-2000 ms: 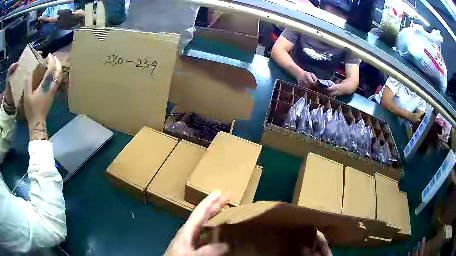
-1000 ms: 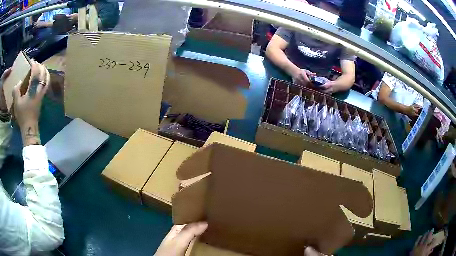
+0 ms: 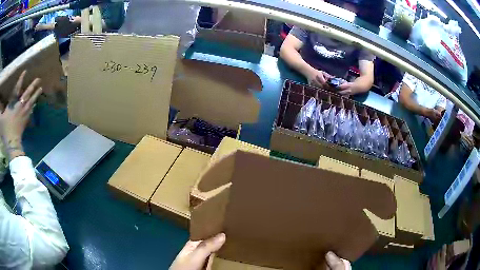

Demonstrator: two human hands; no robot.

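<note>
A brown mailer box [image 3: 300, 211] stands at the bottom middle with its lid raised, rounded side flaps at its upper corners. Its lower part is cut off by the frame's bottom edge. My left hand [image 3: 199, 254] grips the box's left side, thumb on top. My right hand [image 3: 337, 261] holds the right side; only the thumb and a bit of hand show at the bottom edge. Closed mailer boxes [image 3: 148, 167] lie behind on the left, and another group of closed boxes [image 3: 409, 203] lies on the right, partly hidden by the raised lid.
A scale [image 3: 75, 161] lies at left beside a neighbour's arm [image 3: 34, 211]. A cardboard sign [image 3: 121, 87] stands behind the left boxes, next to an open carton of dark items [image 3: 202, 132]. A partition box [image 3: 337, 150] holds clear bags. A person [image 3: 329, 58] sits opposite; a rail crosses overhead.
The mailer box has come up into view with its lid raised, then shifted slightly right. My left hand moved down to its side. The neighbour at left now handles a larger cardboard piece.
</note>
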